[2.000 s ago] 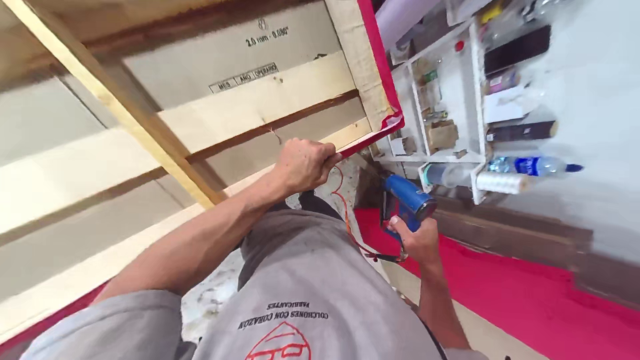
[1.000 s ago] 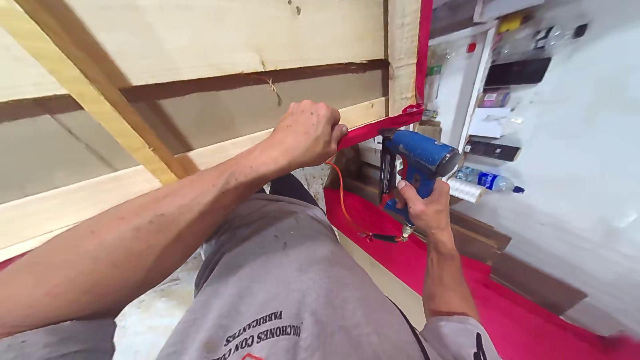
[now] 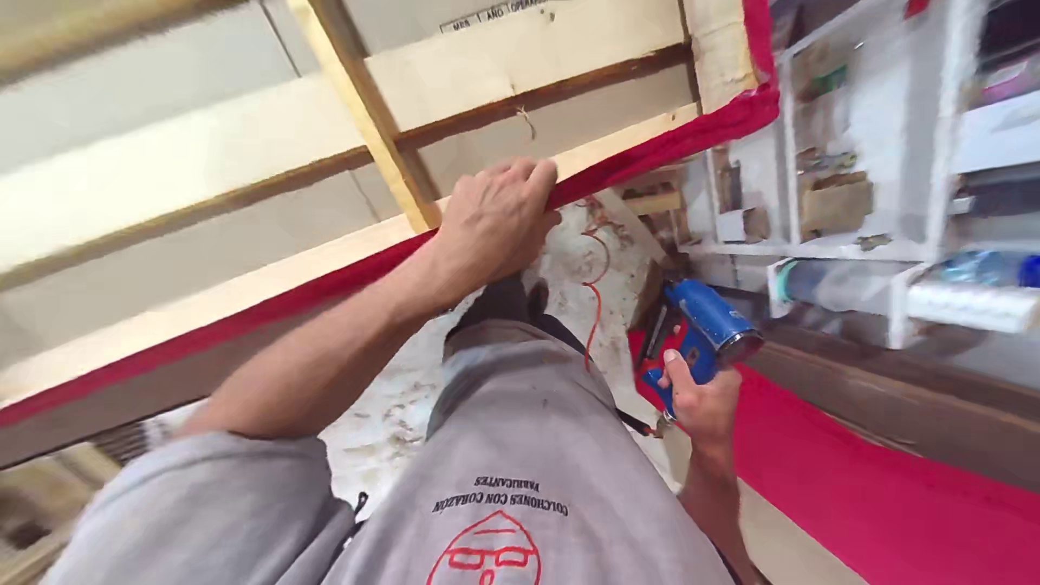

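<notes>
My left hand (image 3: 496, 215) grips the near edge of a wooden frame (image 3: 520, 89), its fingers over the red fabric (image 3: 650, 158) folded along that edge. The frame has pale slats and a crosswise wooden bar (image 3: 366, 114), with grey board behind them. My right hand (image 3: 703, 398) holds a blue pneumatic staple gun (image 3: 711, 321) by its handle, below and right of the frame, apart from the fabric edge. An orange air hose (image 3: 597, 317) hangs in a curve between my hands; part of it is hidden.
White shelving (image 3: 792, 162) with a cardboard box (image 3: 837, 201) and small items stands at the right. Below it lies a long piece of red fabric (image 3: 877, 487). A roll of clear plastic (image 3: 971, 305) sits at the shelf's lower edge. The floor (image 3: 382, 414) is stained white.
The staple gun was close to the fabric edge near the frame's corner one second ago; now it is lower, away from the edge. My left hand remains on the edge. The view has shifted.
</notes>
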